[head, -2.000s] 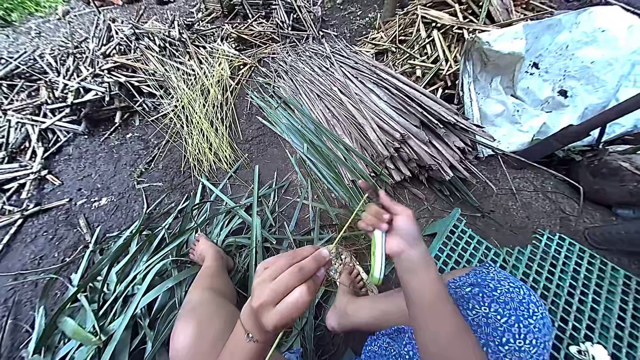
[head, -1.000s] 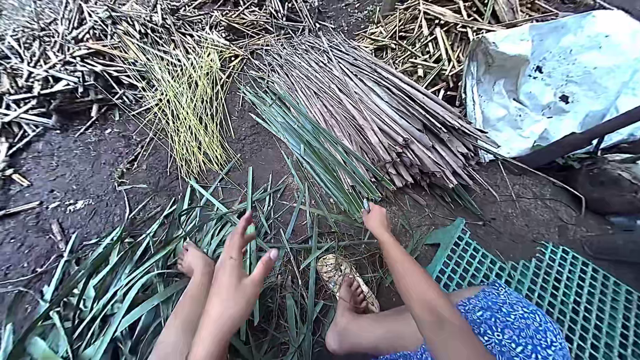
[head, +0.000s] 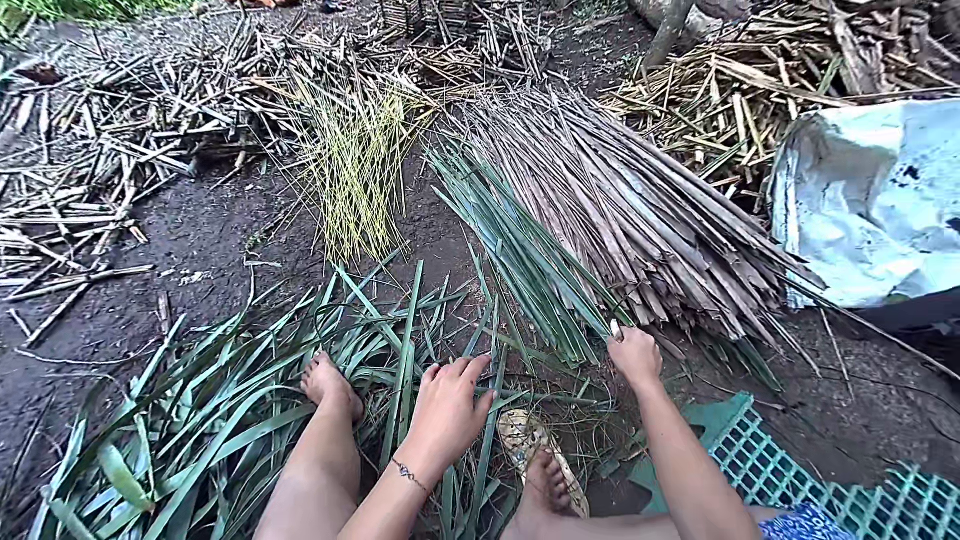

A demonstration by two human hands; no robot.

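My left hand (head: 451,405), with a thin bracelet at its wrist, is low in the middle over loose green leaf strips (head: 225,427), its fingers apart and nothing seen in it. My right hand (head: 634,354) is at the lower end of a bundle of long green leaves (head: 517,255). Its fingers are curled, with a small pale thing at the fingertips; whether they grip a leaf I cannot tell. The bundle lies against a large pile of dry brown leaves (head: 637,217). Thin yellow-green strips (head: 360,180) lie up and to the left.
Broken dry stalks (head: 150,127) cover the ground at the upper left, and another heap (head: 720,97) is at the upper right. A dirty white sheet (head: 877,202) lies at right. Green plastic mesh (head: 810,465) is lower right. A sandal (head: 574,480) lies under my foot.
Two seconds ago both hands were together in front, with a yellow-green strip and a pale-green-handled object. The hands have since parted, the right one moving to the green leaf bundle. My left hand holds no strip now.
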